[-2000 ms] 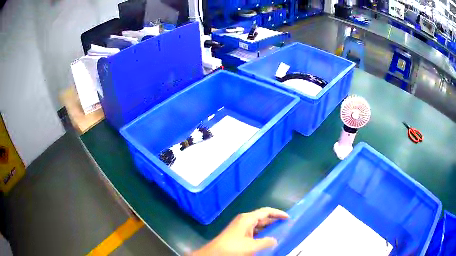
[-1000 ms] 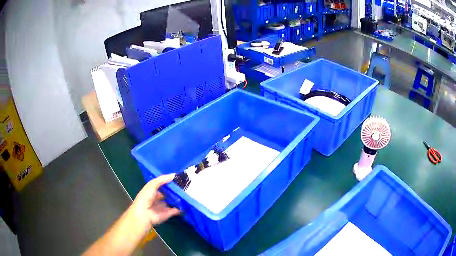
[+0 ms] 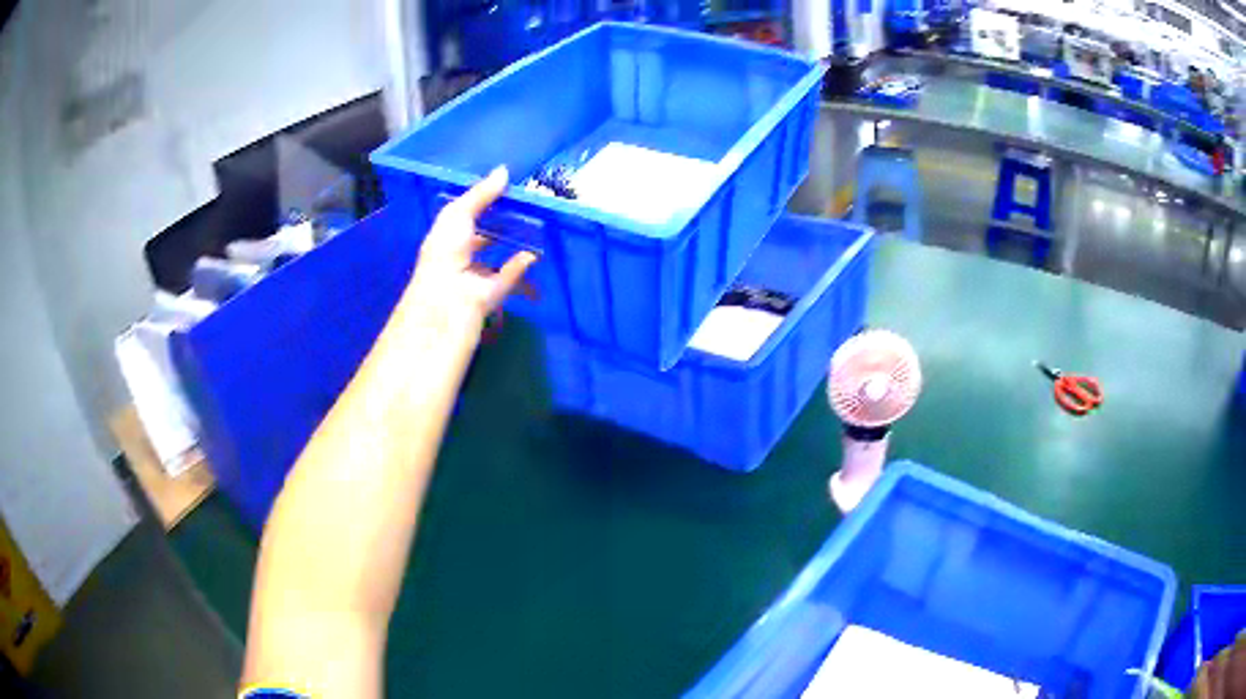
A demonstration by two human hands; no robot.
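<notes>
My left hand (image 3: 472,253) grips the near end of a blue tote (image 3: 601,260), fingers over the rim. The tote is raised above the table, overlapping a second blue tote (image 3: 670,403) behind and below it. A white sheet (image 3: 649,180) and a dark wire bundle (image 3: 554,179) lie in the raised tote. The second tote holds a white sheet and a black bundle (image 3: 758,296). A blurred bit of what may be my right hand (image 3: 1223,676) shows at the lower right edge; its state is unclear.
A third blue tote (image 3: 1011,546) with a white sheet stands at the lower right, beside a small blue bin (image 3: 1216,628). A pink handheld fan (image 3: 875,382) stands upright on the green table (image 3: 547,546). Orange-handled scissors (image 3: 1075,393) lie farther right. A blue panel (image 3: 294,355) stands at left.
My left hand has moved from the near tote to the left tote, taken hold of its end, and the tote has risen and moved away over the tote behind it. The view has shifted.
</notes>
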